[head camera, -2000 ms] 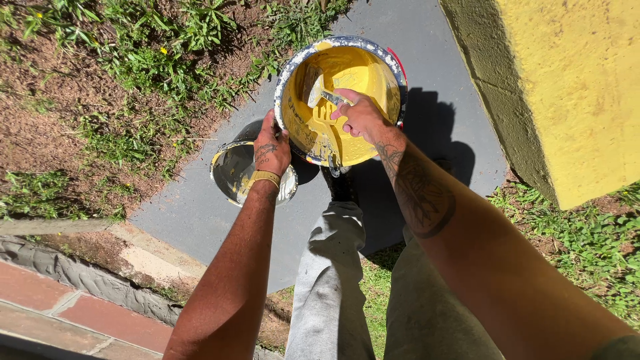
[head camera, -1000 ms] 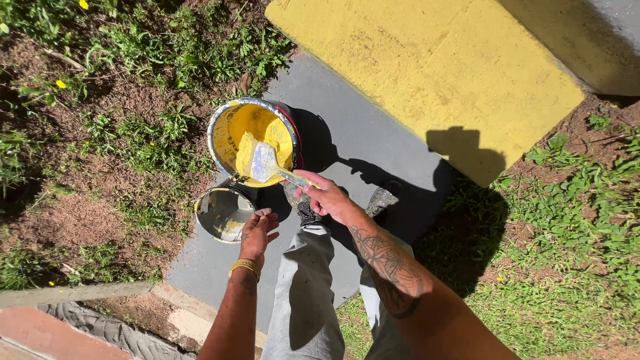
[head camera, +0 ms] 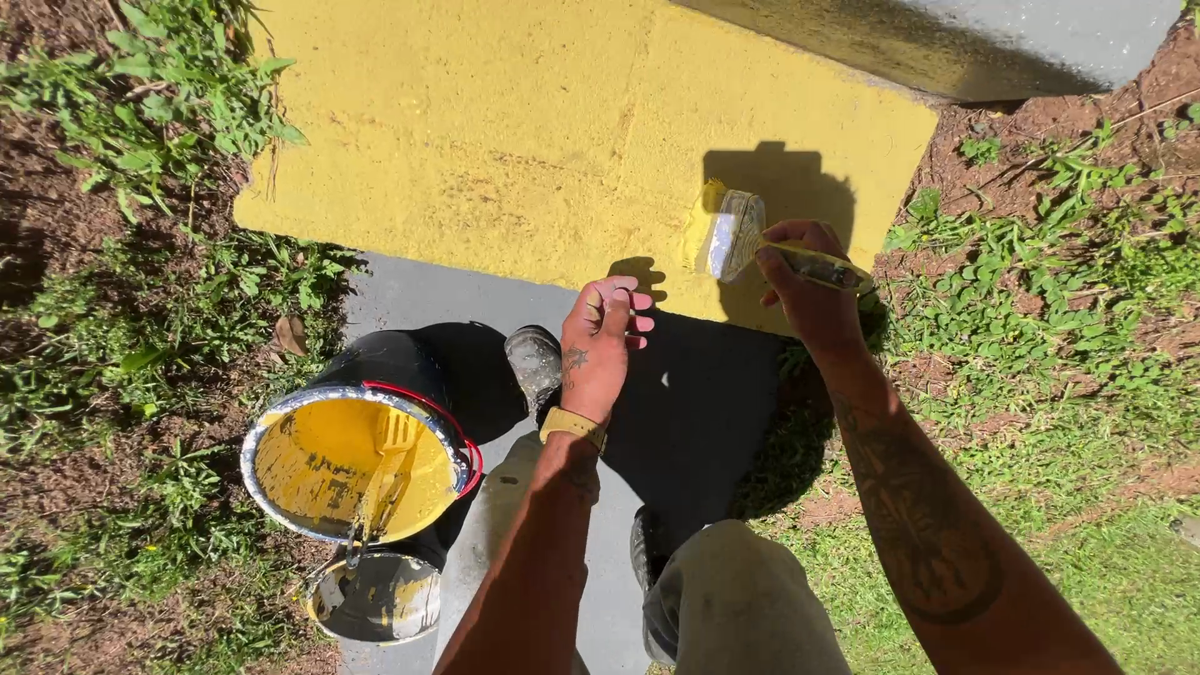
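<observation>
My right hand [head camera: 808, 286] grips the handle of a wide paintbrush [head camera: 734, 234], whose yellow-loaded bristles touch the yellow-painted concrete step [head camera: 525, 159]. Wet yellow paint shows at the bristle tips. My left hand [head camera: 602, 347] holds nothing, its fingers loosely curled and apart, near the step's lower edge. To its left stands a black bucket [head camera: 380, 370] with a paint-spattered rim and a red handle, holding yellow paint. A paint-coated slotted tool [head camera: 389, 469] leans inside it. Below that is a smaller paint-stained bucket [head camera: 375, 600], partly hidden.
Both my shoes, one of them a spattered dark boot [head camera: 534, 367], are on the grey-painted slab [head camera: 412, 291]. Another block with a grey top [head camera: 1059, 37] rises at the upper right. Weeds and soil [head camera: 159, 272] border the left side; grass [head camera: 1012, 469] lies to the right.
The brush has moved from over the yellow paint bucket to the yellow step, in my right hand. My left hand, at the bucket rim two seconds ago, is now away from it. The view has shifted.
</observation>
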